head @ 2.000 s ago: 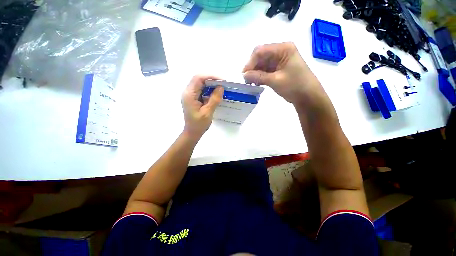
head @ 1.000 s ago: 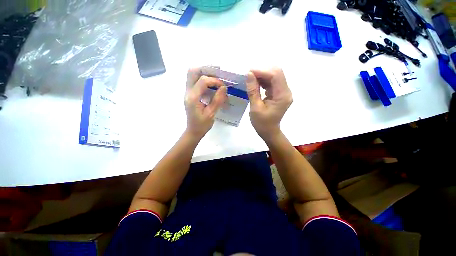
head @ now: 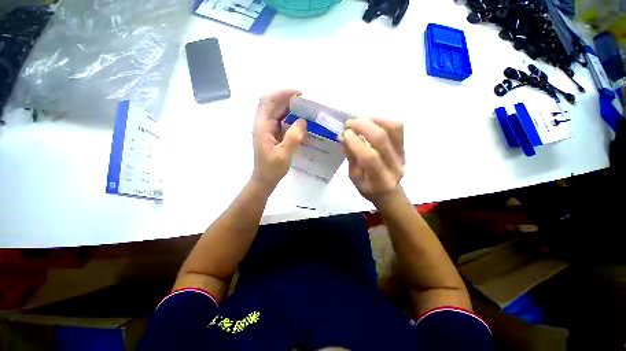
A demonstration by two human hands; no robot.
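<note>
A white retail box (head: 317, 156) with small print is held up between my hands above the table. Its narrow white-grey end flap (head: 317, 113) stands raised, with blue showing beneath it. My left hand (head: 276, 137) grips the box's left end, its thumb on the blue part. My right hand (head: 374, 152) holds the right end of the flap at the box's right corner with thumb and fingers. The box's inside and far side are hidden.
A printed box (head: 136, 152) lies left, a smartphone (head: 208, 70) behind it, and a clear plastic bag (head: 103, 58) upper left. Right are a blue tray (head: 447, 52), an open box (head: 525, 129) and black cables (head: 535, 83). A teal basket (head: 302, 5) is at the far edge.
Over two seconds my right hand has come down from above the box to its right end and taken hold there. My left hand has kept its grip on the box.
</note>
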